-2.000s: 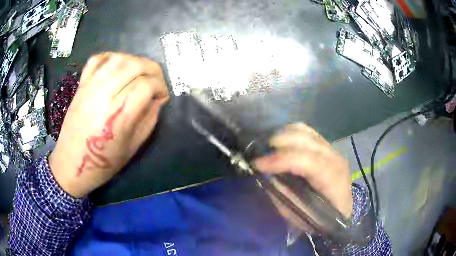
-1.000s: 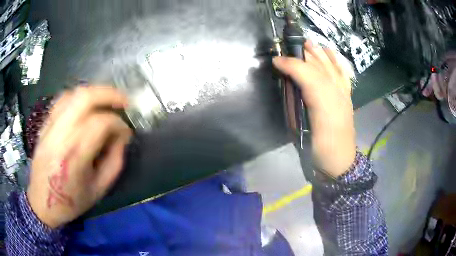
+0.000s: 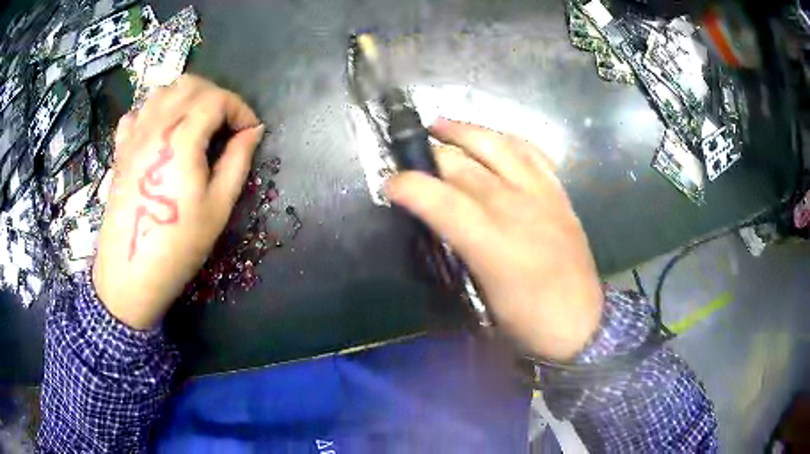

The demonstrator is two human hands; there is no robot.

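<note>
My right hand (image 3: 511,230) is closed around the black soldering iron (image 3: 410,142), whose blurred pale tip points away from me over the mat. A pale circuit board (image 3: 369,160) shows partly beside the iron; the hand and iron hide the rest. My left hand (image 3: 169,199) is over the left side, thumb and forefinger close together. Whether a tiny part is between them cannot be told. Loose dark red components (image 3: 244,262) lie spread beside and partly behind my left hand.
A jumbled heap of boards (image 3: 44,115) lies at the left. A smaller group of boards (image 3: 684,97) lies at the back right. The dark mat (image 3: 311,310) ends at the front edge above a blue apron. A black cable (image 3: 662,279) loops off the right edge.
The iron has swung from the right side to the middle with my right hand. The row of pale boards no longer shows whole. My left hand is higher, and the red components are spread further right.
</note>
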